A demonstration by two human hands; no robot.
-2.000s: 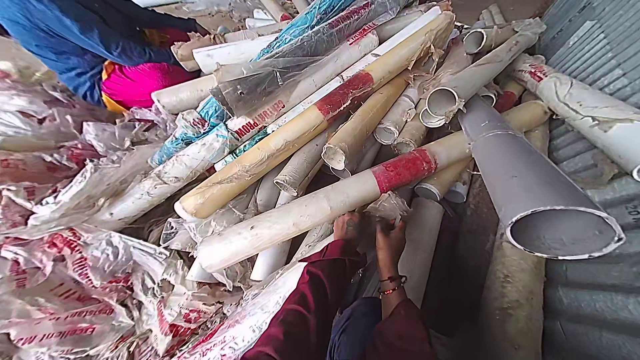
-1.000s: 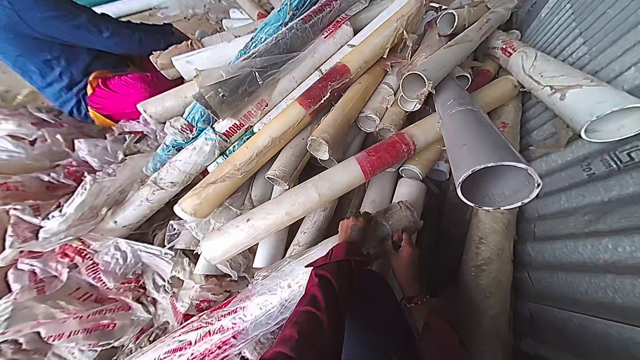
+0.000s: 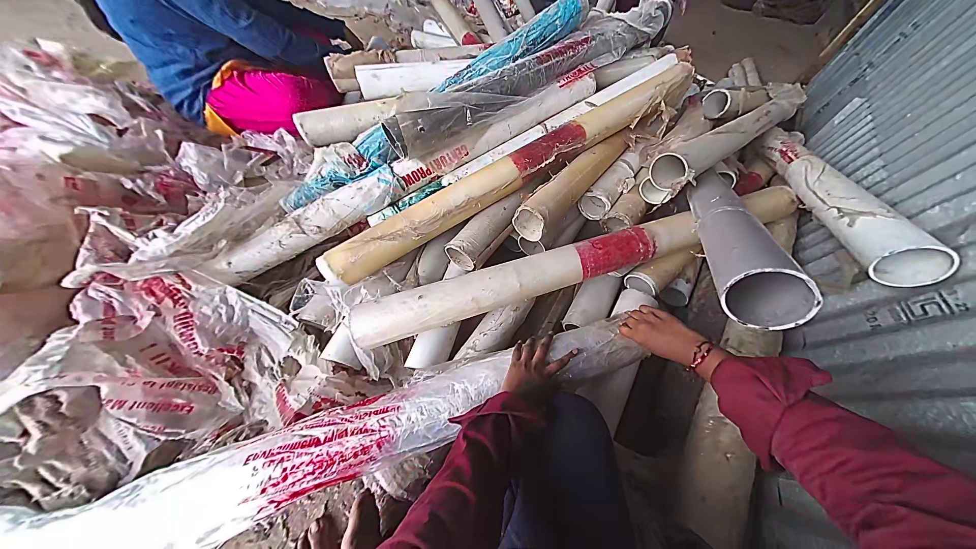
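A pipe in clear plastic film with red print (image 3: pixel 450 389) lies across in front of my knees. My left hand (image 3: pixel 534 367) rests on its film with the fingers spread. My right hand (image 3: pixel 659 333), a beaded bracelet at its wrist, is at the pipe's right end, fingers over the film; whether they grip it is not clear. Just beyond lies a cream pipe with a red band (image 3: pixel 496 286). A wide grey pipe (image 3: pixel 743 252) points its open end toward me, right of my right hand.
Piled plastic pipes (image 3: pixel 427 229) fill the middle. Crumpled printed plastic film (image 3: pixel 175 358) lies at left. Corrugated metal sheeting (image 3: pixel 900 366) stands along the right, a white pipe (image 3: pixel 862 206) against it. A person in blue and pink clothing (image 3: pixel 221 53) is at upper left.
My hands were close together at the wrapped pipe's end; now they are apart, the left one lying farther down along the film. More of the wrapped pipe shows.
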